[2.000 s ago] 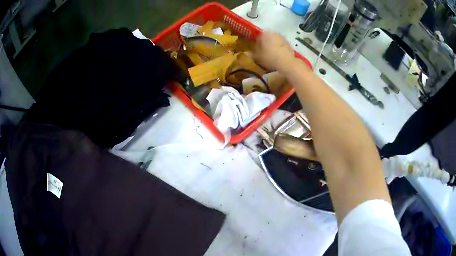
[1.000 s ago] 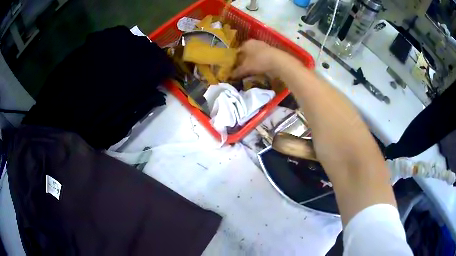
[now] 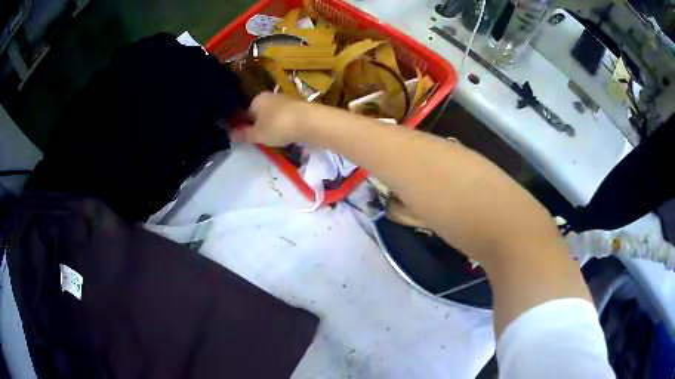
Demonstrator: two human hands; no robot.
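Note:
My right hand (image 3: 272,121) reaches across from the right, over the left rim of the red plastic basket (image 3: 433,104), beside the black fabric pile (image 3: 140,111). Its fingers are blurred, with something reddish at the fingertips, perhaps the basket rim; I cannot tell whether they hold anything. The basket holds yellow strips (image 3: 303,58) and a white cloth scrap (image 3: 326,166) partly under my forearm. My left hand is not in view. The dark brown garment piece (image 3: 163,296) lies flat at the lower left with a small white label (image 3: 71,281).
The dark iron rest plate (image 3: 425,259) with a silvery rim lies right of centre, partly under my forearm. The padded white table (image 3: 355,296) has dark lint specks. A second white table (image 3: 511,122) at the upper right carries a metal bar and a clear bottle (image 3: 518,33).
My right hand has moved left from inside the basket to its left rim by the black pile. The yellow strips have shifted and settled inside the basket.

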